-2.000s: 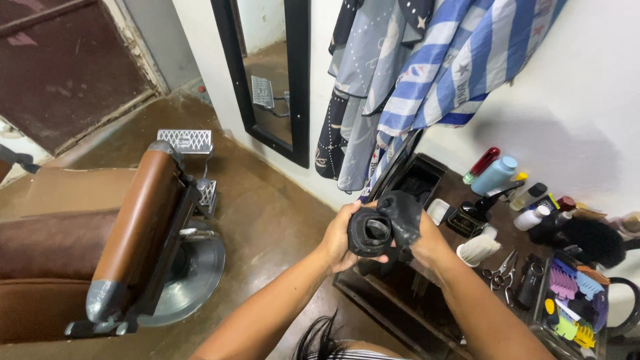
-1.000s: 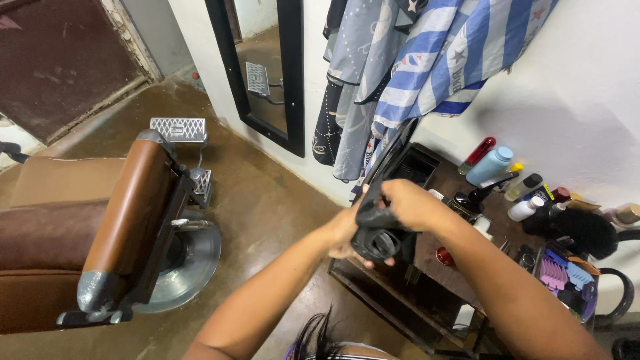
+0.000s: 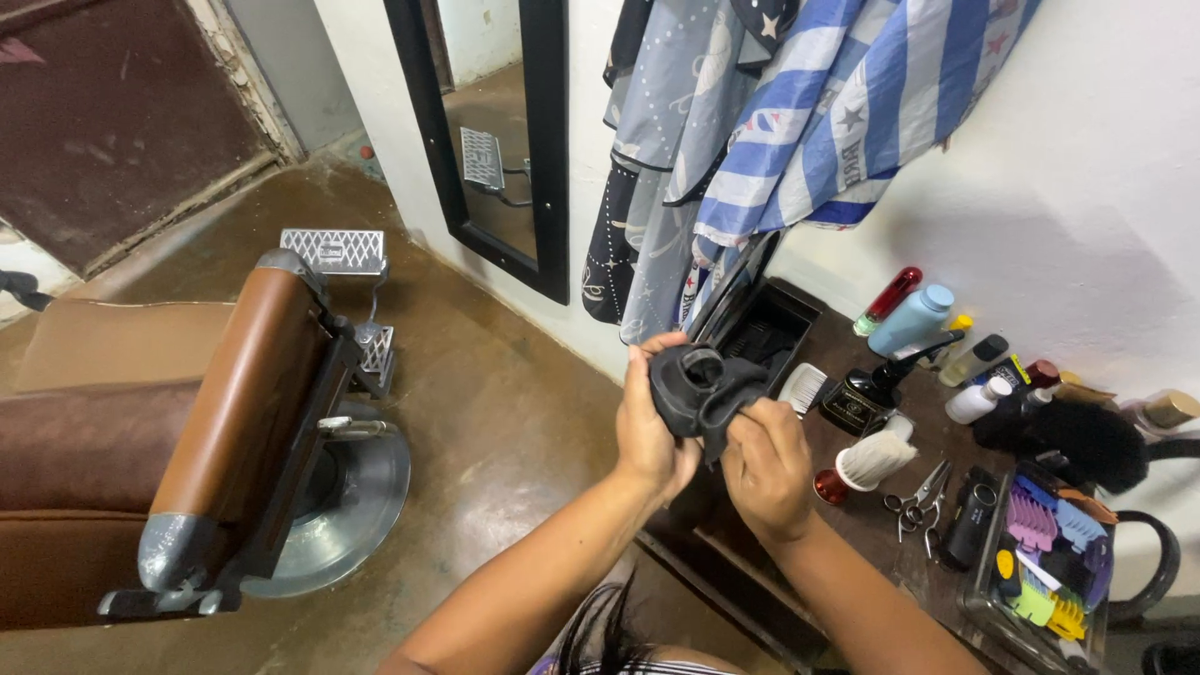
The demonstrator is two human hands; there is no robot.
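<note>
A black round object [image 3: 682,382] with a ring-shaped opening at its top sits in my left hand [image 3: 649,436], whose fingers wrap its left side and underside. My right hand [image 3: 771,459] pinches a dark cloth [image 3: 729,398] against the right side of that object. What exactly the object is, I cannot tell. Both hands are in front of the left edge of a dark wooden table [image 3: 881,530]. Just right of them lie a white comb [image 3: 802,388], a black bottle [image 3: 855,401] and a white-bristled brush with a red handle [image 3: 872,463].
Scissors [image 3: 921,502], bottles [image 3: 914,319] and a box of colored clipper guards [image 3: 1036,562] stand on the table. Patterned capes [image 3: 797,122] hang on the wall beside a black-framed mirror [image 3: 497,141]. At left is a brown barber chair [image 3: 234,394].
My right hand has moved from above the black object to its right side, lower down. The opening of the object, turned downward a second ago, now faces up. The dark cloth remains in my right hand.
</note>
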